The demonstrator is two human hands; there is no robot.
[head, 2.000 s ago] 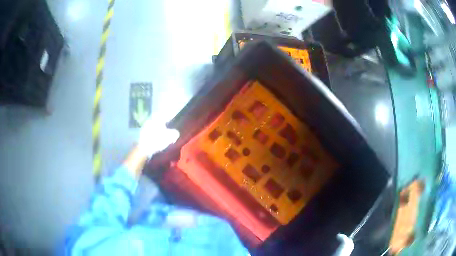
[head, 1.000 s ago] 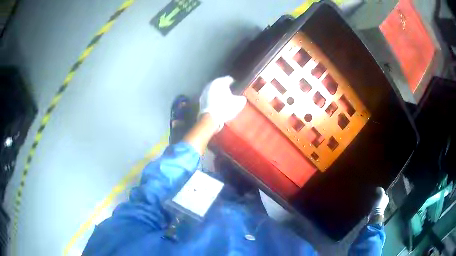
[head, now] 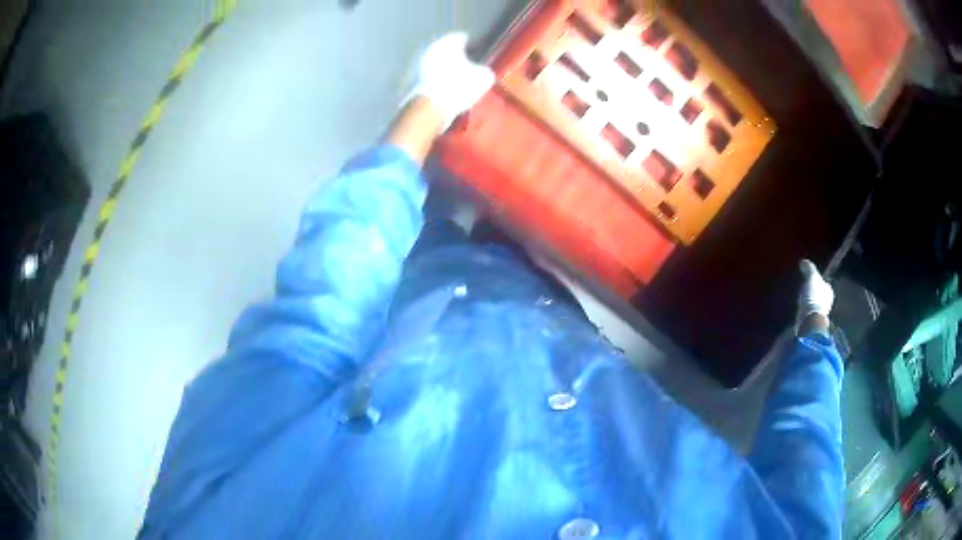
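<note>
The black plastic bin (head: 807,179) is in front of me, tilted in view, its top cut off by the upper edge. An orange cut-out fixture plate (head: 728,179) with many rectangular holes lies in it over a plain red sheet (head: 570,200). My white-gloved left hand (head: 448,79) grips the bin's left rim by the plate's corner; its fingertips are blurred. My white-gloved right hand (head: 813,295) is at the bin's right rim, fingers along the edge.
A red-topped grey box (head: 860,47) stands beyond the bin at the upper right. A green bench (head: 870,490) with small items is at the lower right. A yellow-black line (head: 121,179) crosses the grey floor at left. Dark bins stand at the far left.
The bin, plate and both hands sit higher in the picture, and more of my blue smock shows. Both hands remain at the bin's rim. The floor arrow sign is out of view.
</note>
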